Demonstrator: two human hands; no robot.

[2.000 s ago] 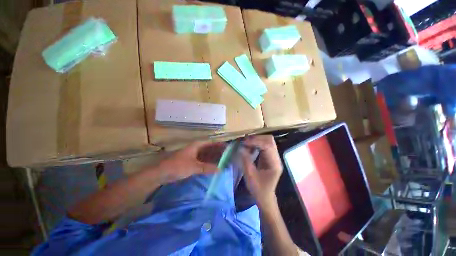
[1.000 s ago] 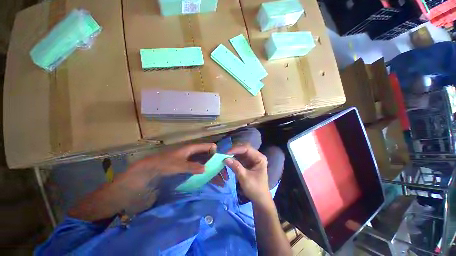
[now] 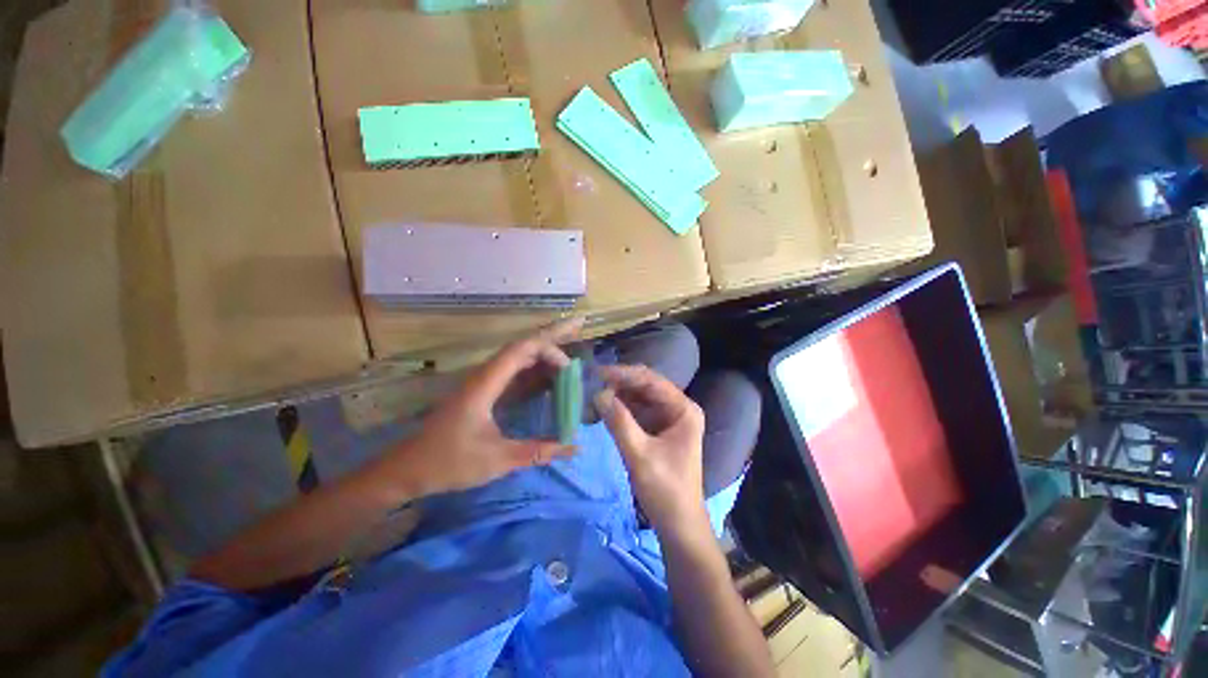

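My left hand [image 3: 484, 421] holds a green strip [image 3: 570, 401] over my lap, between thumb and fingers, with the strip seen almost edge-on. My right hand [image 3: 660, 440] is just right of it, thumb and fingertips close together; whether they grip anything is unclear. A stack of grey-purple punched plates [image 3: 473, 261] lies near the front edge of the carton table. A green-topped stack [image 3: 449, 131] lies behind it. Loose green strips [image 3: 631, 156] lie in a V shape to the right of that stack.
Brown closed cartons [image 3: 252, 291] form the table. Wrapped green bundles stand at its left [image 3: 152, 93] and right [image 3: 782, 90]. A black crate [image 3: 786, 397] with a red floor is right of my knees. Open cartons [image 3: 964, 199] and a metal cart stand beyond.
The green strip has turned from showing its flat face to nearly edge-on. My left hand has opened wider around it, fingers above and thumb below. The view has shifted slightly.
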